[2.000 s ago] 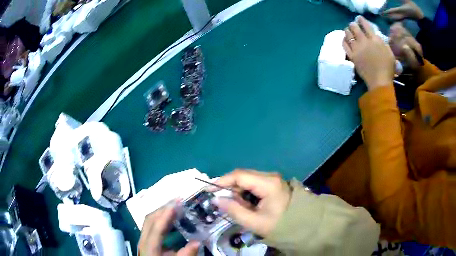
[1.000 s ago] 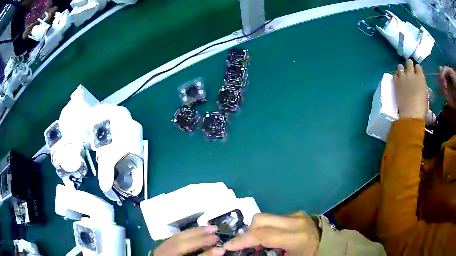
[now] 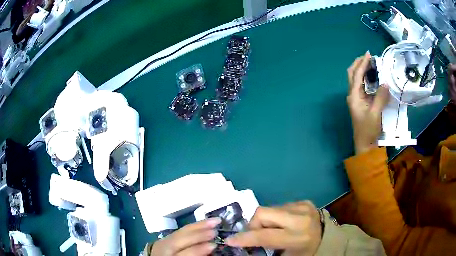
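A white camera body with a bent bracket [image 3: 185, 192] lies at the bottom centre, its head's square opening facing up. My left hand [image 3: 187, 241] and my right hand [image 3: 285, 227] meet at this opening. Their fingertips pinch small dark parts, perhaps connector wires, just below it. A dark lens module [image 3: 235, 250] shows partly under my right fingers at the bottom edge; its lower part is cut off. I cannot tell exactly which part each hand grips.
Several spare lens modules [image 3: 231, 67] lie on the green mat, one lens-up [image 3: 190, 77]. White camera units [image 3: 117, 135] stand at the left beside a black box [image 3: 20, 170]. At the right, a person in orange sleeves handles another camera [image 3: 407, 75].
My hands stay at the opening, fingertips shifted slightly, with more of the opening showing. The neighbour's camera has been turned so its round shell and bracket show. The view has shifted slightly.
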